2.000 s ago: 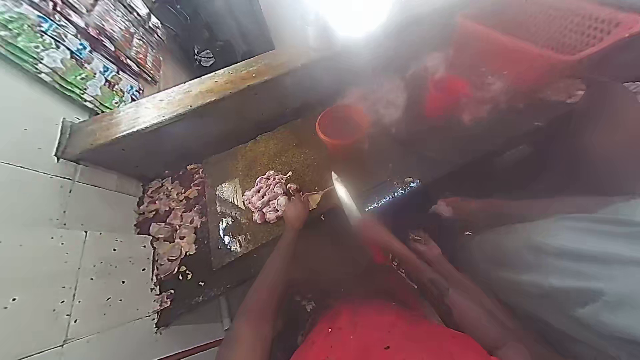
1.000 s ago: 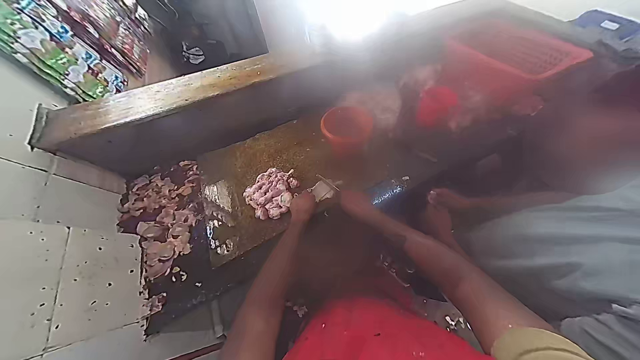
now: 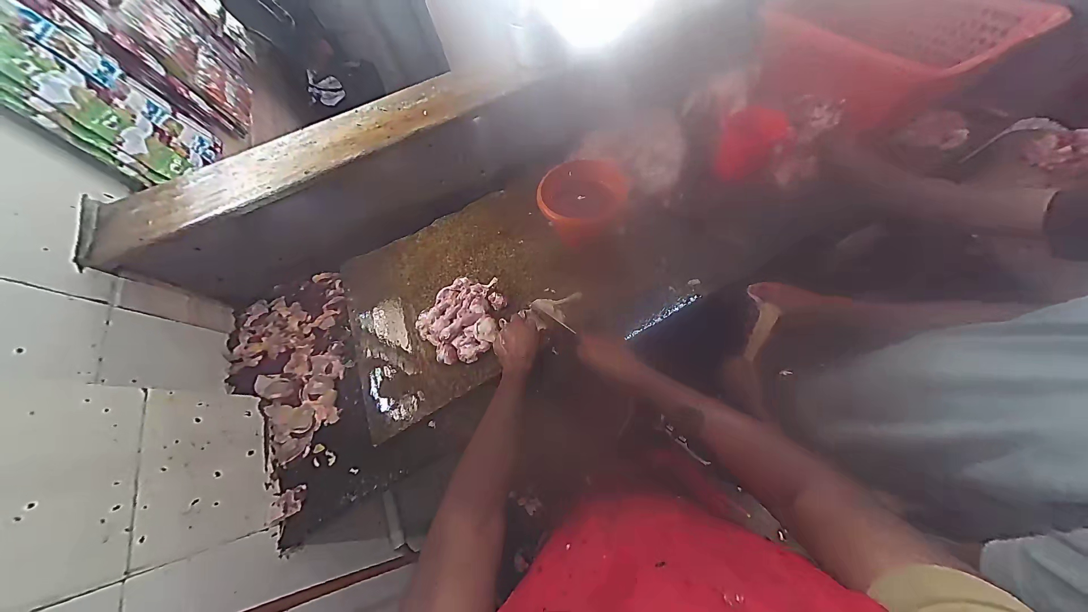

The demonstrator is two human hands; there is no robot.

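Observation:
My left hand (image 3: 516, 342) grips a pale piece of raw meat (image 3: 546, 314) at the near edge of a wet cutting board (image 3: 459, 238). From the right, my right hand (image 3: 605, 353) holds a knife (image 3: 557, 320), its thin blade lying across that piece. Just left of my left hand, a pile of pink raw meat pieces (image 3: 460, 320) rests on the board. An orange plastic bowl (image 3: 583, 197) with liquid stands beyond the hands. Blur and haze hide the knife's handle and my right fingers.
Scraps of skin and meat (image 3: 297, 374) cover the counter's left end, beside a tiled wall (image 3: 68, 442). A raised ledge (image 3: 289, 161) runs behind the board. At the right, a co-worker's arms (image 3: 943, 200) reach over the counter near a red plastic basket (image 3: 901, 51) and more meat.
Two seconds ago the knife was raised, its broad blade showing; now it is down at the piece in my left hand. The co-worker's arm now reaches farther over the counter.

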